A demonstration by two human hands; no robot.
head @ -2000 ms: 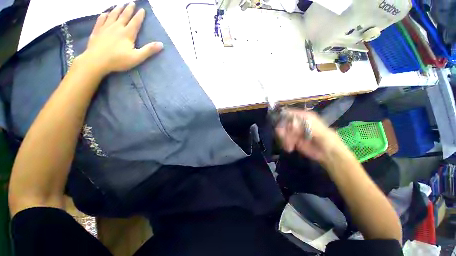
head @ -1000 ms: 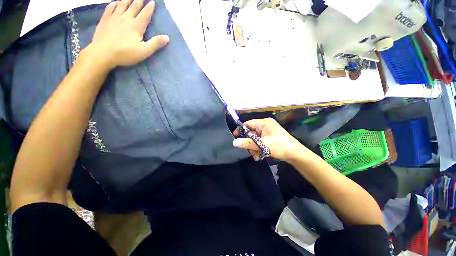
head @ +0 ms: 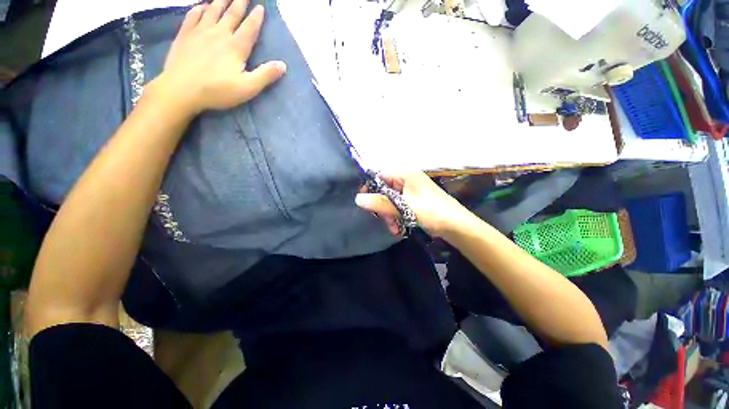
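Note:
A grey-blue denim panel [head: 232,184] lies over the white table and drapes toward my lap, with pale speckled trim lines along it. My left hand [head: 216,60] is bare and rests flat on the panel's upper part, fingers spread, holding nothing. My right hand [head: 408,204] is closed on the speckled cloth-wrapped handles of the fabric shears [head: 392,196] at the panel's right edge. The blades lie along that edge, pointing up and left; they are thin and partly hidden, and I cannot tell how far apart they are.
The cream sewing machine [head: 591,48] stands on the white table [head: 472,120] at the upper right. A green mesh basket [head: 571,244], a blue container [head: 659,232] and a blue basket [head: 649,104] are at the right. The table has a wooden front edge.
My right hand came in from the right with the shears to the panel's edge, then moved further up and left along it. My left hand stays flat on the panel.

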